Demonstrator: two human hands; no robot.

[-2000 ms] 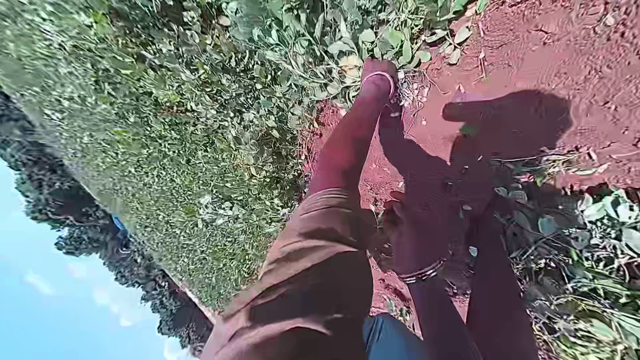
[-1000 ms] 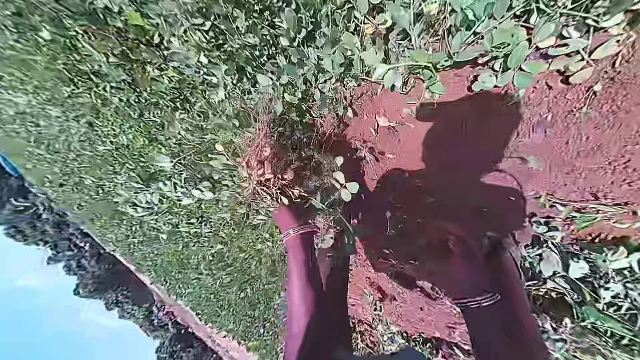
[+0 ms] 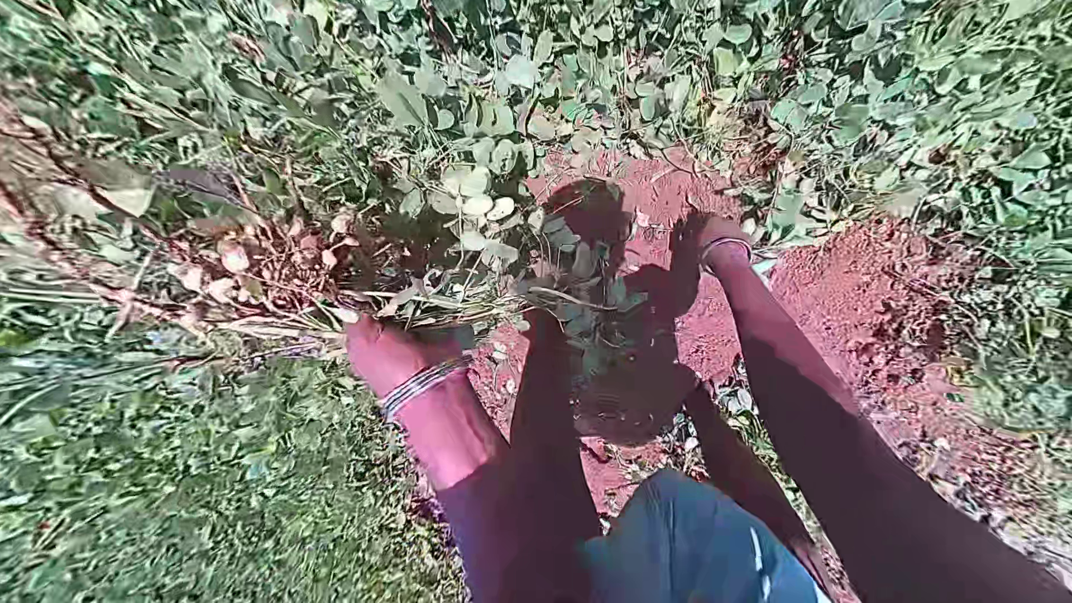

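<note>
My left hand, with metal bangles at its wrist, grips a bunch of uprooted peanut plants by the stems. Their roots and pale pods spread out to the left of the fist, and leaves hang to the right. My right hand, also with a bangle, reaches down to the red soil beside the standing plants. It is in shadow, and its fingers are too dark to tell whether they hold anything.
Low leafy plants grow across the top and right. Loose red soil lies bare at the right. Dense greenery covers the lower left. My blue-clad knee and bare lower legs are at the bottom, with shadows over the ground.
The view has turned strongly. My right hand has moved out from near my body to the soil by the plants. The uprooted bunch stays in my left hand since one second ago.
</note>
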